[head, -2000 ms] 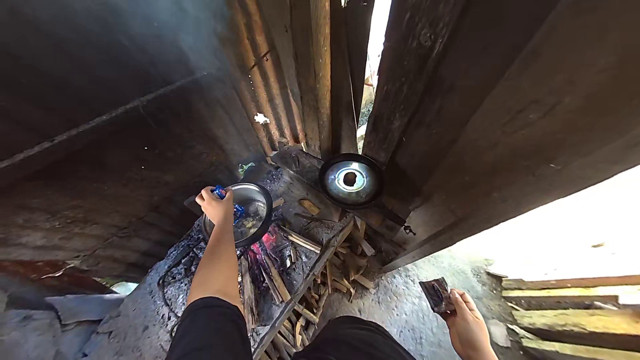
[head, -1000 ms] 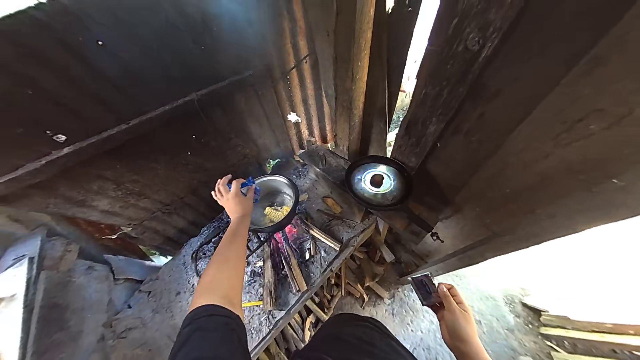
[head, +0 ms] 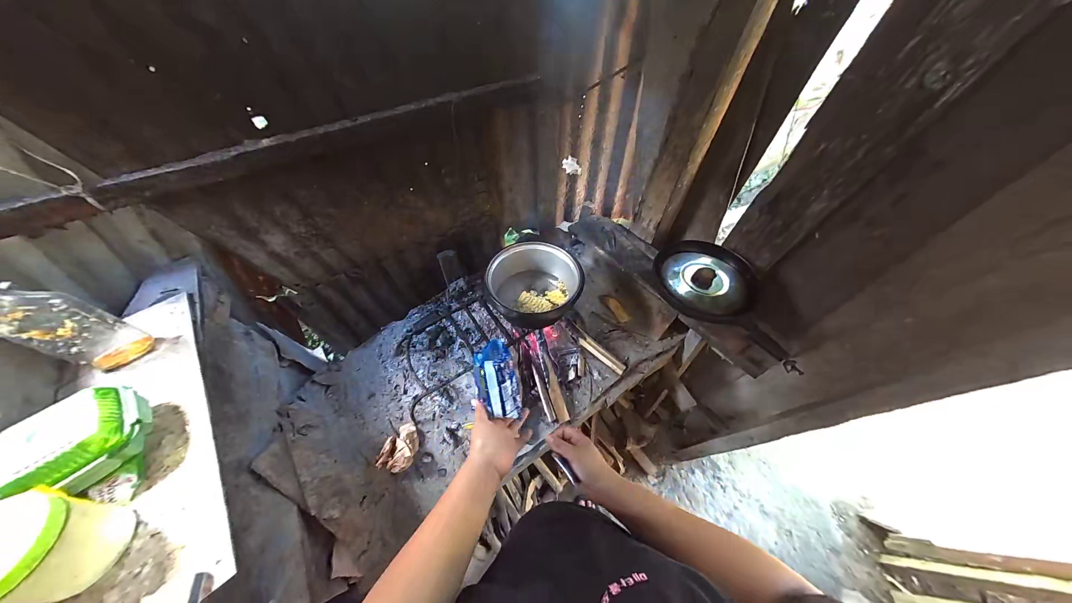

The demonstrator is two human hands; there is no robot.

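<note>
My left hand (head: pixel 496 440) holds a blue plastic food wrapper (head: pixel 497 381) upright beside the fire. My right hand (head: pixel 578 456) is close to it at the hearth's front edge, its fingers closed on a small dark flat object (head: pixel 565 469) that is partly hidden. Beyond both hands, a metal pot (head: pixel 533 260) with yellowish noodle pieces (head: pixel 543 298) in its bottom sits over glowing embers (head: pixel 540 339). A black pan (head: pixel 748 285) with a shiny metal lid (head: pixel 688 272) on it rests right of the pot.
Firewood sticks (head: pixel 548 389) poke out of the fire, and more split wood (head: pixel 641 427) lies beneath the hearth. A crumpled brown wrapper (head: pixel 399 449) is left of my hands. At far left, a white table (head: pixel 205 502) bears a green-and-white package (head: pixel 63 444).
My left hand has drawn back from the pot with the blue wrapper. My right hand has moved left, beside my left hand, still with the dark object. The view has swung left.
</note>
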